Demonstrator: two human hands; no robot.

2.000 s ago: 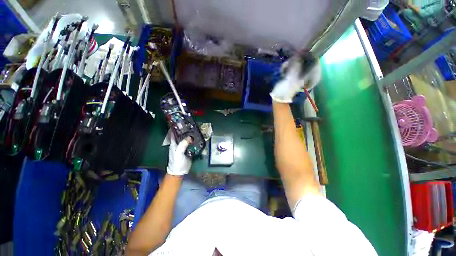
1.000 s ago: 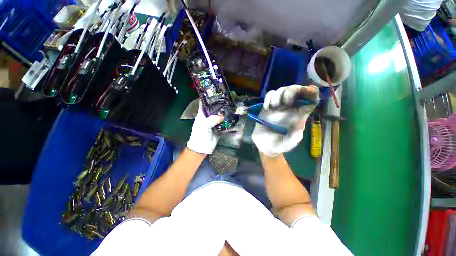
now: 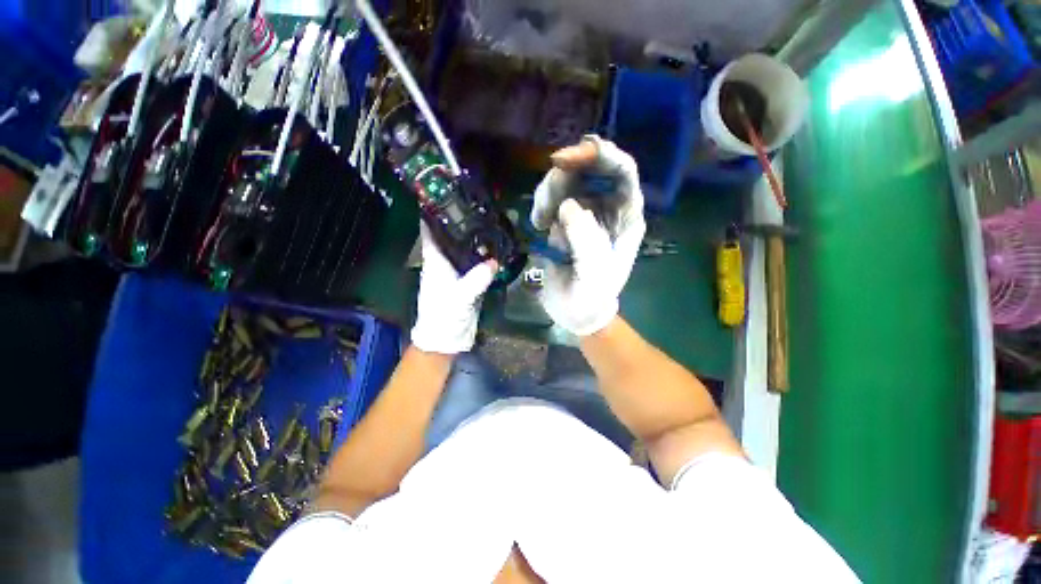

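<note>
My left hand [image 3: 448,299], in a white glove, holds the lower end of a black oblong motor/gear unit [image 3: 445,196]. The unit is tilted, with its open side up, a green board inside and a silver rod [image 3: 409,82] pointing up and left. My right hand [image 3: 591,242], in a white glove with dark stains, is curled around blue-handled pliers [image 3: 555,250]. The pliers are mostly hidden by the fingers. Their tip is near the unit's lower end; I cannot tell if it touches.
Stacked black units [image 3: 299,205] stand at left. A blue bin [image 3: 371,371] of brass-coloured parts is at lower left. A white pot [image 3: 796,112] with an orange-red stick is at back right. A yellow-handled tool [image 3: 731,282] and a hammer [image 3: 777,319] lie right, beside the green conveyor [image 3: 873,342].
Since two seconds ago, my right hand has come from the back right to the unit, now with the blue pliers. Since one second ago, it has turned and its fingers have curled more.
</note>
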